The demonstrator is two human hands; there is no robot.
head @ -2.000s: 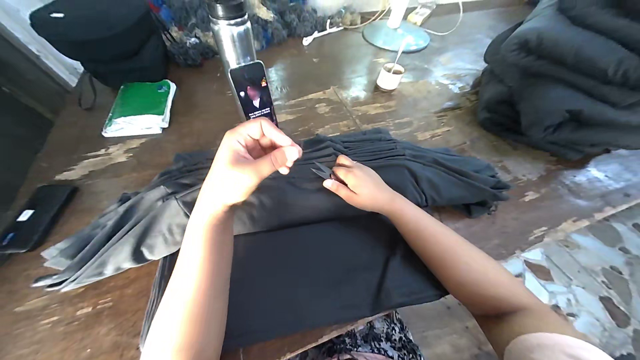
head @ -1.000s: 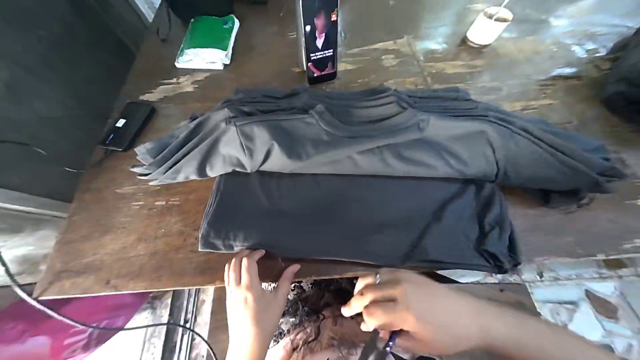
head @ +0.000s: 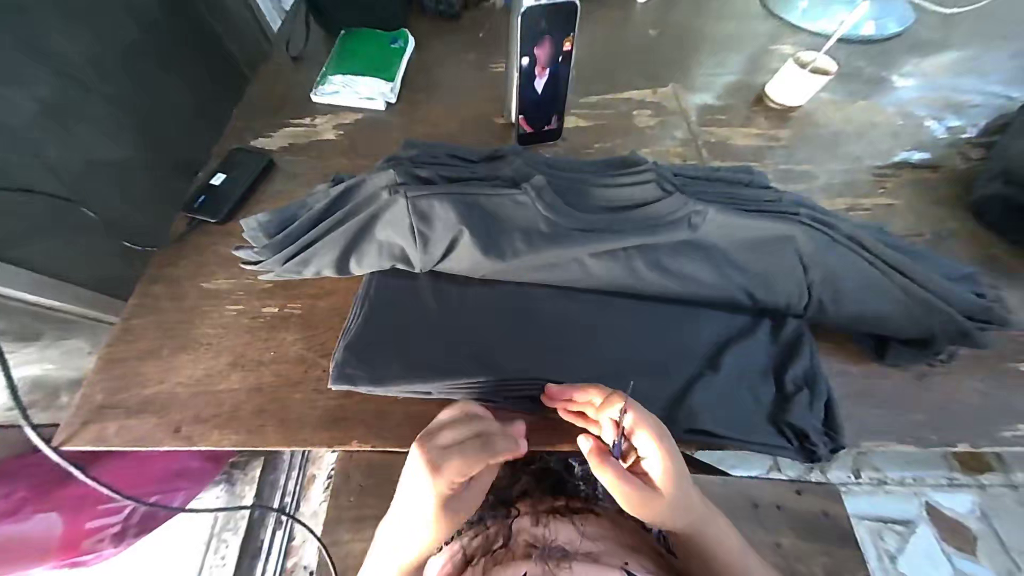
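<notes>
A stack of dark grey T-shirts lies on the wooden table, collars toward the back and lower parts folded. My right hand is at the stack's front edge, holding small scissors among its fingers, the tip pointing up and away. Its index fingertip is at the folded hem. To the left, my left hand is curled near the table's front edge, just in front of the shirts; whether something small is between its fingers cannot be seen.
A smartphone stands upright behind the shirts. Around them are a black device, a green-and-white packet, a white cup with a stick and a round stand base. Dark fabric lies at the right, a cable at lower left.
Two seconds ago both hands were raised over the shirts' collar side; now they are at the front edge. Since one second ago, my right hand has come up from below the table edge with the scissors.
</notes>
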